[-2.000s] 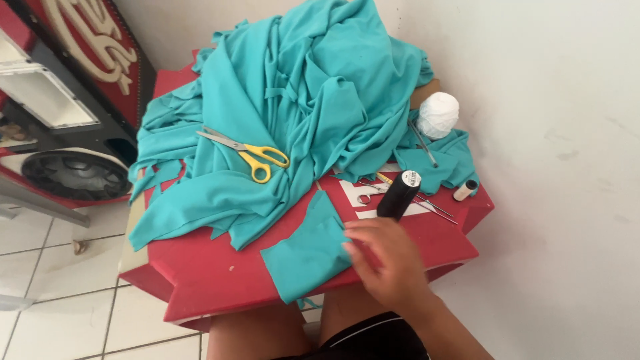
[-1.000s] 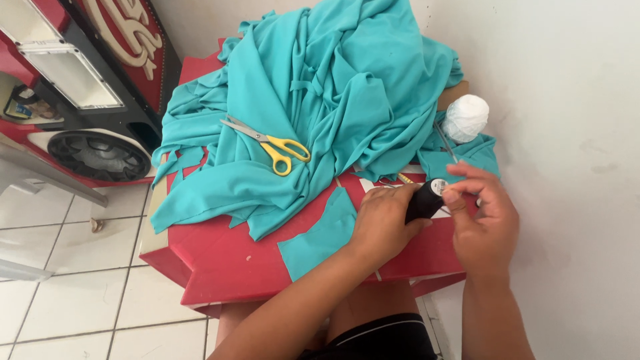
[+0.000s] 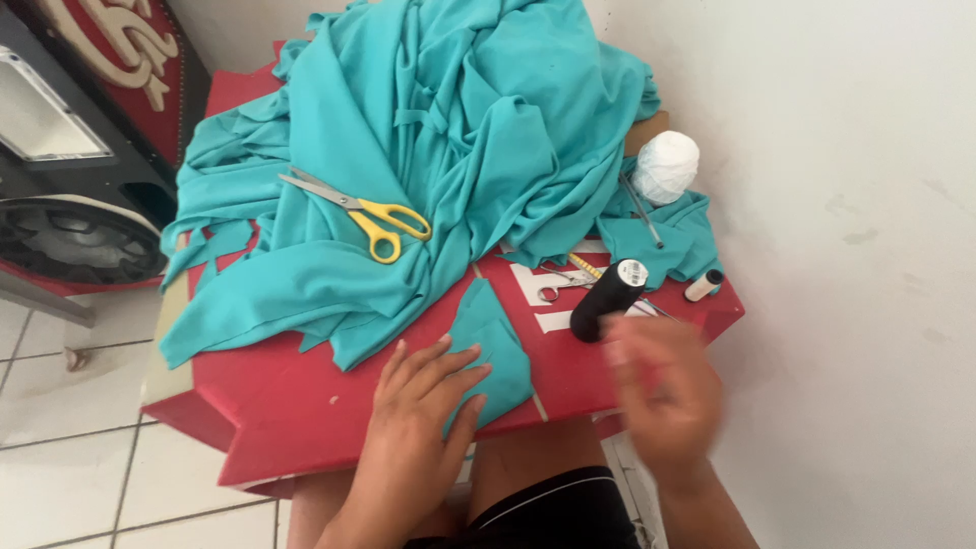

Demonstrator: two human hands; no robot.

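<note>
My left hand (image 3: pixel 423 415) rests with spread fingers on the left part of a small turquoise fabric piece (image 3: pixel 496 358) at the table's front. My right hand (image 3: pixel 663 389) is blurred, its fingers bent, just in front of a black thread spool (image 3: pixel 608 300); whether it holds anything cannot be told. Behind the spool lie small metal scissors (image 3: pixel 564 284) and a yellow measuring tape (image 3: pixel 585 265). Yellow-handled scissors (image 3: pixel 362 210), blades slightly apart, lie on a large heap of turquoise fabric (image 3: pixel 457 137).
The red table (image 3: pixel 290 412) has a jagged edge near my legs. At its right are a white yarn ball (image 3: pixel 667 168), a pen-like thing (image 3: pixel 644 213) and a small light thread spool (image 3: pixel 703 285). A wall stands at right, a speaker cabinet (image 3: pixel 84 236) at left.
My left hand has moved left from the black spool onto the small fabric piece. My right hand has drawn back from the spool's top toward me. The spool stands free of my left hand.
</note>
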